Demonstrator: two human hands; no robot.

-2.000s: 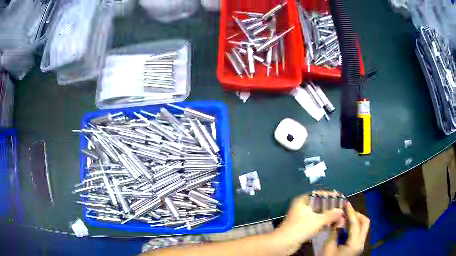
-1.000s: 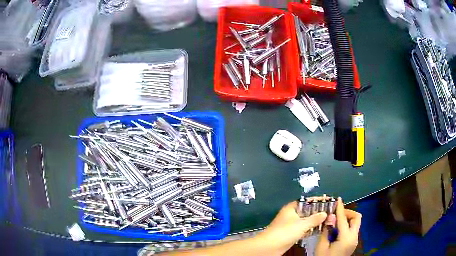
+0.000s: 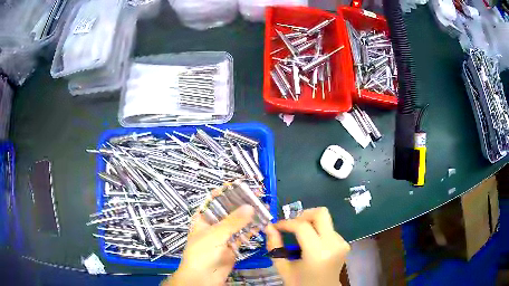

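Note:
My left hand (image 3: pixel 209 246) is over the front right part of the blue tray and holds a handful of silver metal shafts (image 3: pixel 241 202) side by side. My right hand (image 3: pixel 313 246) is just right of it, its fingertips at the ends of the held shafts. It holds a dark pen-like tool (image 3: pixel 283 253), partly hidden by the fingers. The blue tray (image 3: pixel 270 162) is heaped with loose shafts. Behind it, a clear box (image 3: pixel 146 95) holds a white sheet with a row of shafts at its right side.
Two red bins (image 3: pixel 307 106) with loose shafts stand at the back. Right of them hangs a black ribbed arm (image 3: pixel 406 100) with a yellow end (image 3: pixel 421 167). A white device (image 3: pixel 336 162) and tape scraps lie nearby. A cardboard carton (image 3: pixel 481 218) is below the edge.
Both hands have moved left, from the bench's front edge to over the blue tray, still with the shafts. The dark tool now shows more clearly. The whole view has shifted slightly.

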